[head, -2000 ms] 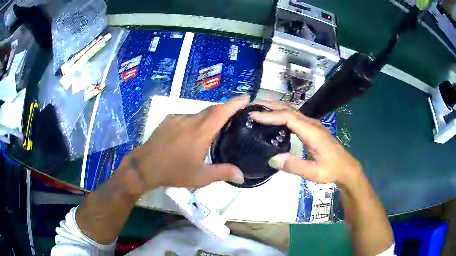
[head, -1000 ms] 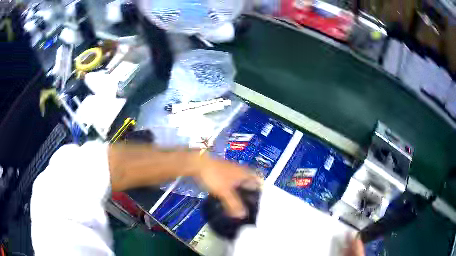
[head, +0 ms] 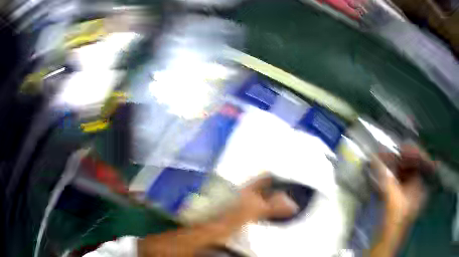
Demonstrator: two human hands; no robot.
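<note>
The picture is strongly blurred. My left hand [head: 259, 201] lies at the lower middle, its thumb and fingers closed on the black ball front of the camera unit [head: 303, 197]. A large bright white area [head: 287, 155] surrounds the black part; where the white housing ends and the white pad begins cannot be told. My right hand [head: 402, 175] is raised at the right, apart from the camera unit, beside a dark blurred shape. Whether it holds anything is unclear.
Blue printed sheets [head: 173, 188] lie left of the white area. A glaring clear plastic bag [head: 186, 85] is at upper left, with yellow items [head: 95, 124] further left. A pale strip [head: 297, 83] edges the green surface behind.
The view has swung and blurred. The right hand now shows at the right, where a large white shape partly hid it before. The left hand and black part appear further right in the picture.
</note>
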